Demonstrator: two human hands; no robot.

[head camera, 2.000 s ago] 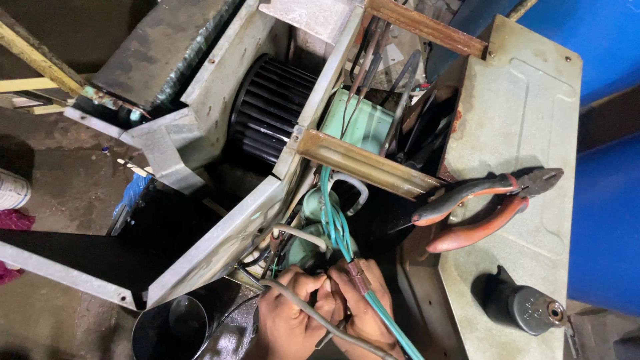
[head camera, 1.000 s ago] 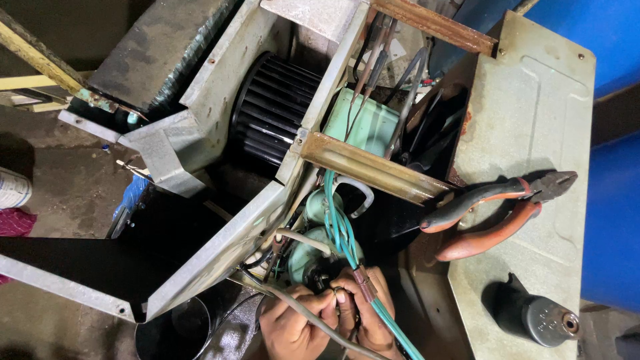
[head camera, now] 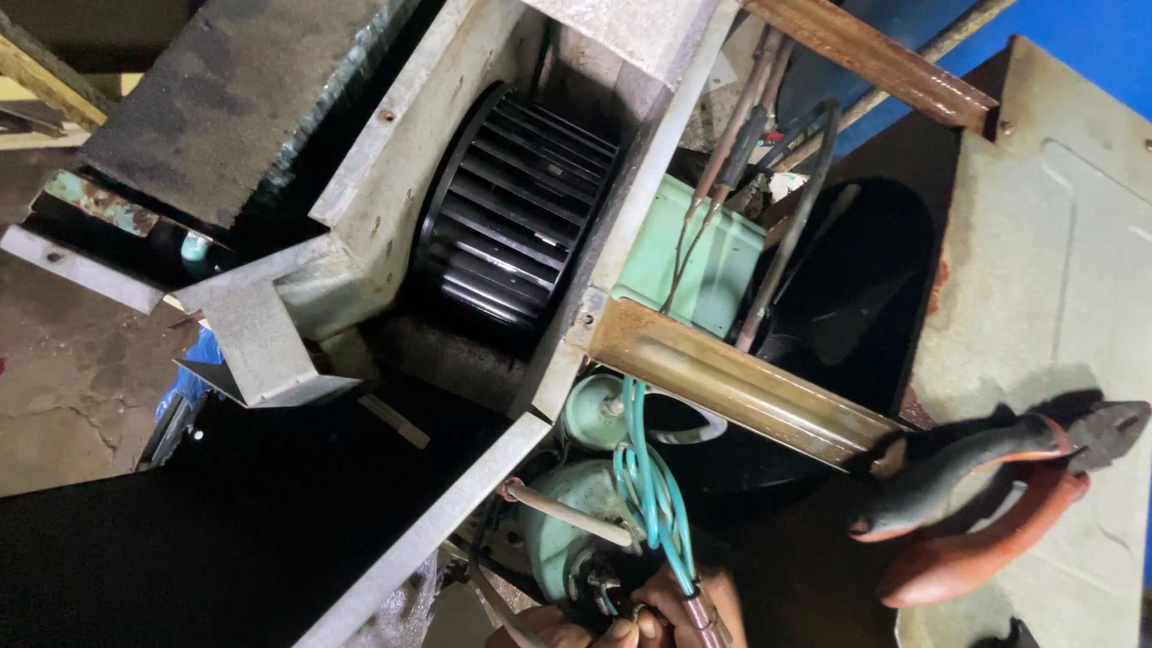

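At the bottom edge, my left hand (head camera: 549,627) and my right hand (head camera: 688,605) meet, fingertips pinched together at a small part or wire end too small to name. Beside my right hand runs a bundle of teal wires (head camera: 641,481) with a brown sleeve (head camera: 706,621). Just above my fingers is the green compressor (head camera: 567,526), with dark terminals facing my hands. A pale tube (head camera: 567,515) crosses it. Higher up, a black blower wheel (head camera: 517,211) sits inside the metal housing.
Combination pliers (head camera: 999,504) with orange-black handles lie on the metal panel (head camera: 1035,270) at right. A rusty crossbar (head camera: 738,382) spans the unit near a green box (head camera: 697,256) and copper tubes (head camera: 720,171). A sharp-edged sheet-metal rim (head camera: 432,531) runs down left of my hands.
The view has shifted, so my hands now sit lower and are partly cut off. My fingertips stay together beside the teal wires.
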